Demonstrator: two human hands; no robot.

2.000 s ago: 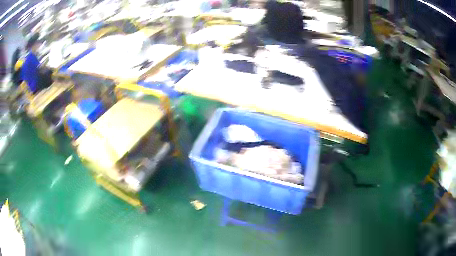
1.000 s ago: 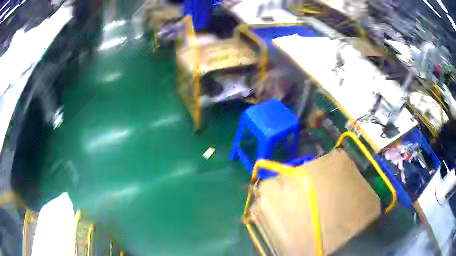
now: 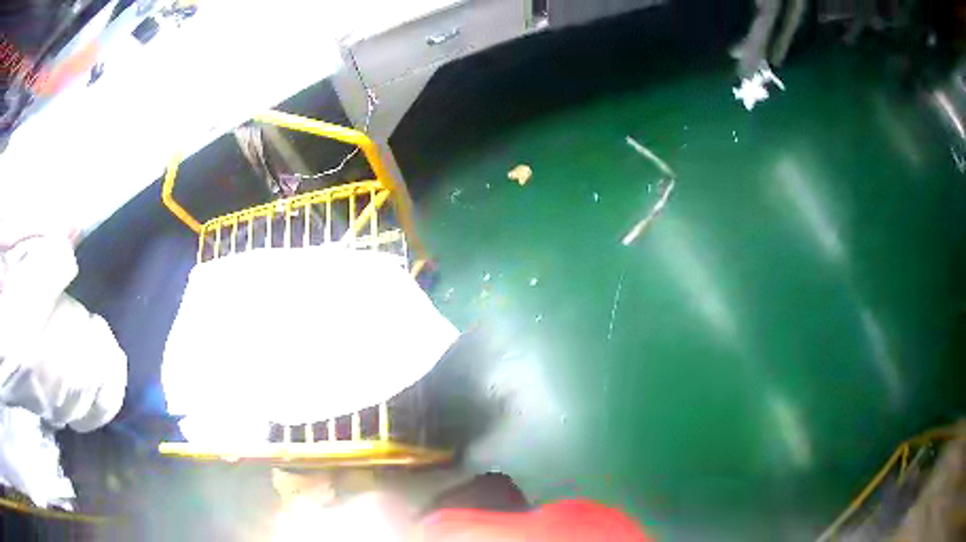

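A yellow tubular trolley point(image 3: 318, 127) with barred ends stands left of centre. Overexposed white cloth point(image 3: 302, 339) lies over it, its right corner pointing out over the floor. Below the trolley's near rail is a small pale tan patch point(image 3: 304, 484), blurred and washed out. It may be part of my left hand, but I cannot tell. My right hand is not in view. A red shape point(image 3: 551, 521), perhaps clothing, and a dark rounded shape point(image 3: 482, 493) are cut off by the bottom edge.
A white-topped table point(image 3: 244, 53) with a grey drawer point(image 3: 424, 42) runs across the upper left. Bunched white cloth point(image 3: 64, 355) is at the left edge. Scraps, including an orange one point(image 3: 519, 174), lie on the green floor point(image 3: 720, 349). Another yellow frame point(image 3: 900, 461) is at lower right.
The view has swung away from the blue bin, then from the blue stool and cardboard-topped trolley. It now shows a white-covered trolley close by, with the red shape below.
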